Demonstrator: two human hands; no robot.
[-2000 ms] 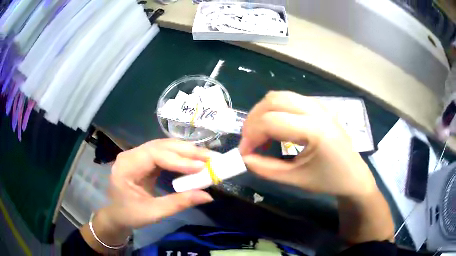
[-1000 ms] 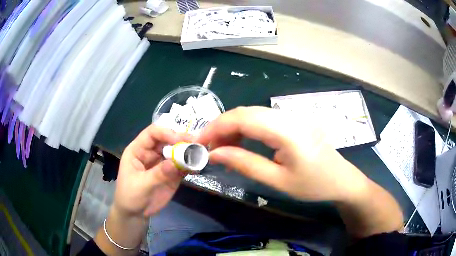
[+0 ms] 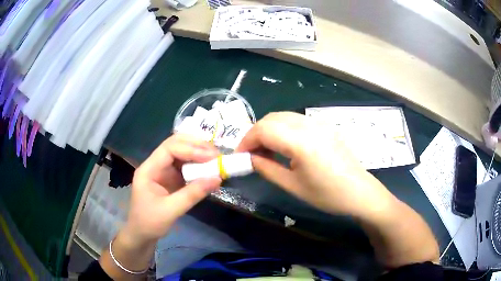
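A white label roll (image 3: 237, 164) with a yellow rubber band round its middle is held level between both hands, near the bench's front edge. My left hand (image 3: 165, 184) grips its left end between thumb and fingers. My right hand (image 3: 307, 162) pinches its right end with thumb and fingertips. The round clear tub (image 3: 184, 105) is just behind the hands. It holds white pieces with black handwriting and a yellow band, and its near side is hidden by the hands.
A shallow box with printed sheets (image 3: 384, 131) lies right of the tub. A second white box (image 3: 263, 43) of loose pieces is on the raised ledge. White foam-like sheets (image 3: 93, 82) stand at left. A phone (image 3: 465, 181) on papers and a fan (image 3: 491, 219) are at right.
One second ago the roll's hollow end faced me; now the roll lies side-on. The fingers of both hands have shifted along with it, and both still hold it.
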